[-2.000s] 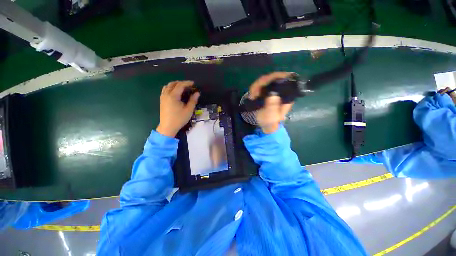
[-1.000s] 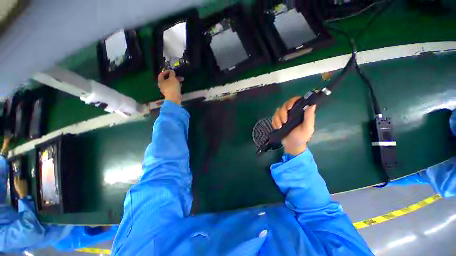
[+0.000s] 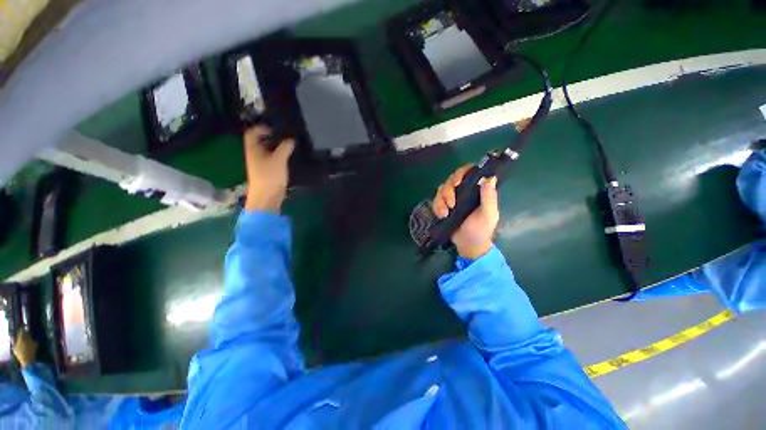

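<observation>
My left hand (image 3: 267, 175) grips the lower left corner of a black tray (image 3: 369, 117), its fingertips partly lost against the dark frame. The tray holds an open tablet unit (image 3: 333, 116) with a silver-white plate and small yellow parts along its top end. The tray lies across the pale rail, slightly tilted. My right hand (image 3: 472, 220) is closed around a black electric screwdriver (image 3: 467, 201), its tip pointing down left beside the round dark ringed dish (image 3: 422, 223), which it partly covers.
More units in black trays (image 3: 454, 57) lie on the green strip beyond the rail (image 3: 470, 123). A white pipe arm (image 3: 139, 174) is at left. Another tray (image 3: 76, 315) lies far left, near another person's hand (image 3: 25, 347). A black power box (image 3: 626, 225) lies right, with another person's sleeve beyond.
My left hand has moved from a unit beyond the rail to a neighbouring tray, which has come nearer and now overlaps the rail. My right hand still holds the screwdriver. The view has shifted.
</observation>
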